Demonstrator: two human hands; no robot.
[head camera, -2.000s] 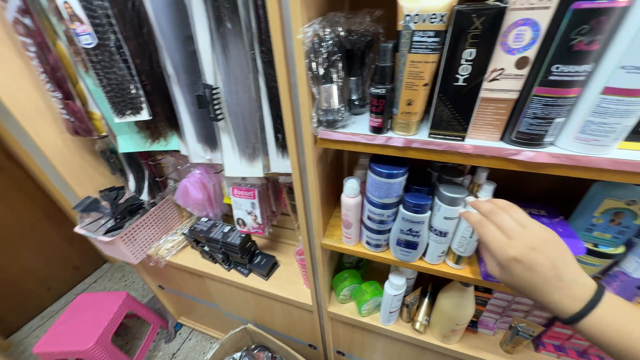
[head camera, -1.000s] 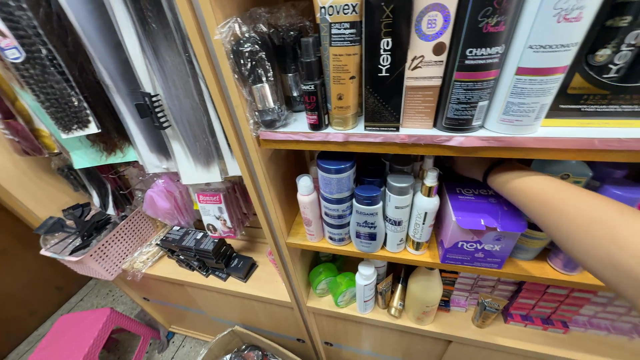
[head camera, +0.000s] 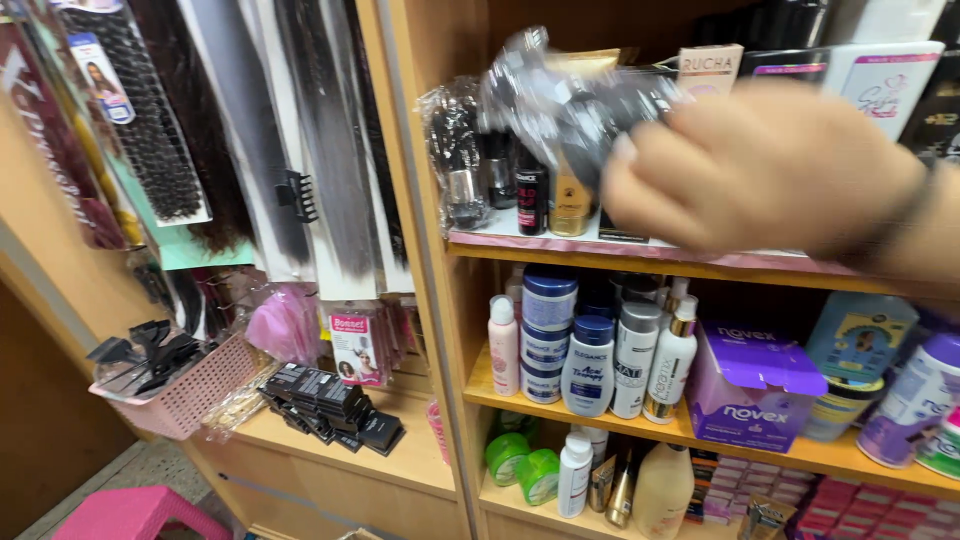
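Note:
My right hand (head camera: 757, 169), with a dark band on its wrist, is blurred in front of the upper shelf. Its fingers are closed on a clear plastic-wrapped item with black parts (head camera: 577, 105); blur hides what exactly it is. Behind and left of it stand another plastic-wrapped bundle (head camera: 461, 180), a small black bottle (head camera: 532, 199) and a gold tube (head camera: 570, 202). Partly hidden by the hand are a RUCHA box (head camera: 709, 64) and a white package (head camera: 889, 82). My left hand is out of view.
On the middle shelf are blue jars (head camera: 550, 300), several bottles (head camera: 589, 375) and a purple Novex box (head camera: 754, 405). Green containers (head camera: 537, 476) sit below. Left are hair extensions (head camera: 330, 150), a pink basket (head camera: 187, 390), small black boxes (head camera: 326, 401) and a pink stool (head camera: 142, 514).
My right hand was at the middle-shelf bottles, then reached in above the purple box. Now it is in front of the upper shelf, holding the plastic-wrapped item.

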